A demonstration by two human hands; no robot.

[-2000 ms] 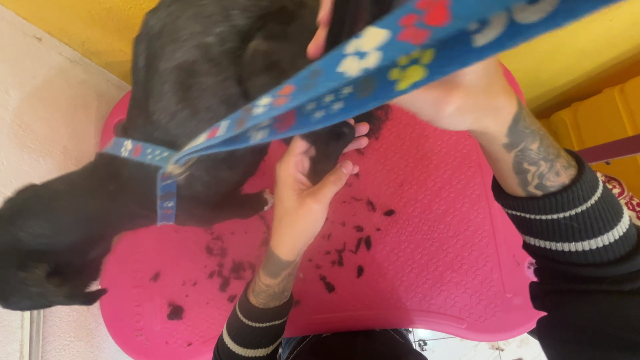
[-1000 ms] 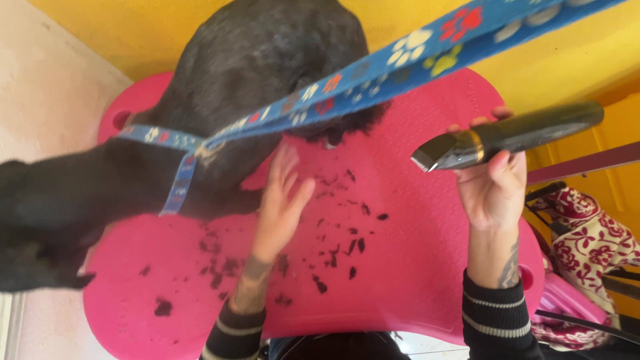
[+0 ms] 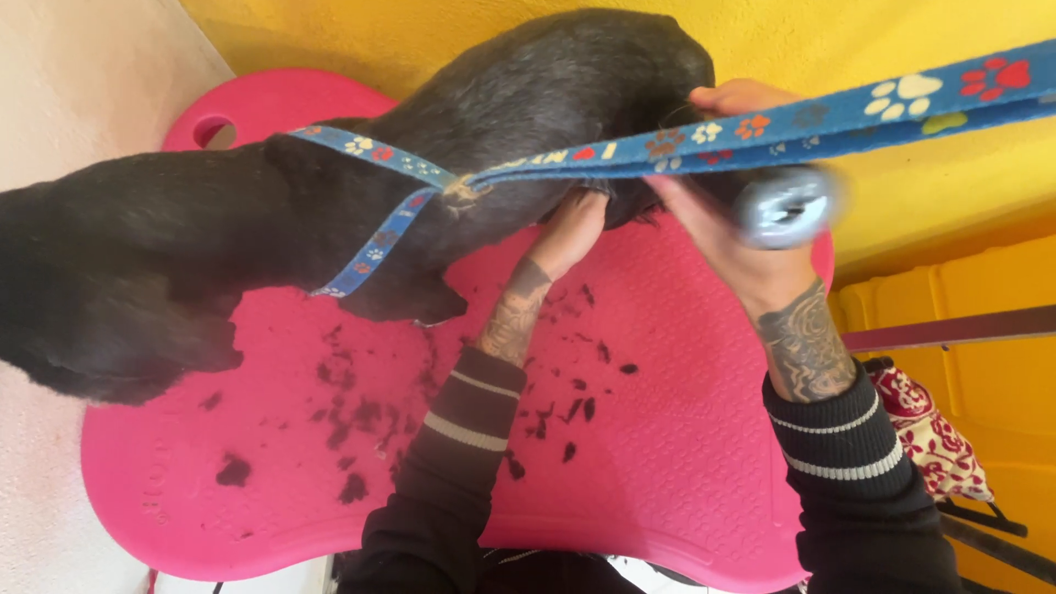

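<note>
A black dog [image 3: 528,107] stands on a pink grooming table [image 3: 676,445], its head toward the left. A blue strap with paw prints [image 3: 726,140] loops around its neck area and runs off to the upper right. My left hand [image 3: 577,227] reaches under the dog's belly near the hind legs; its fingers are hidden, so its hold cannot be told. My right hand [image 3: 734,239] is at the dog's rear, around a dark hair clipper [image 3: 784,206] whose end is blurred; the strap partly covers this hand and the clipper's front is hidden.
Tufts of cut black hair [image 3: 355,412] lie scattered on the table. A yellow wall [image 3: 874,49] stands behind the dog, a pale wall [image 3: 49,462] at the left. A metal bar [image 3: 949,328] and a red-and-cream patterned cloth [image 3: 932,437] are at the right.
My right hand has moved left with the clipper, from beside the dog to its rear. My left hand has moved from over the table to under the dog's belly.
</note>
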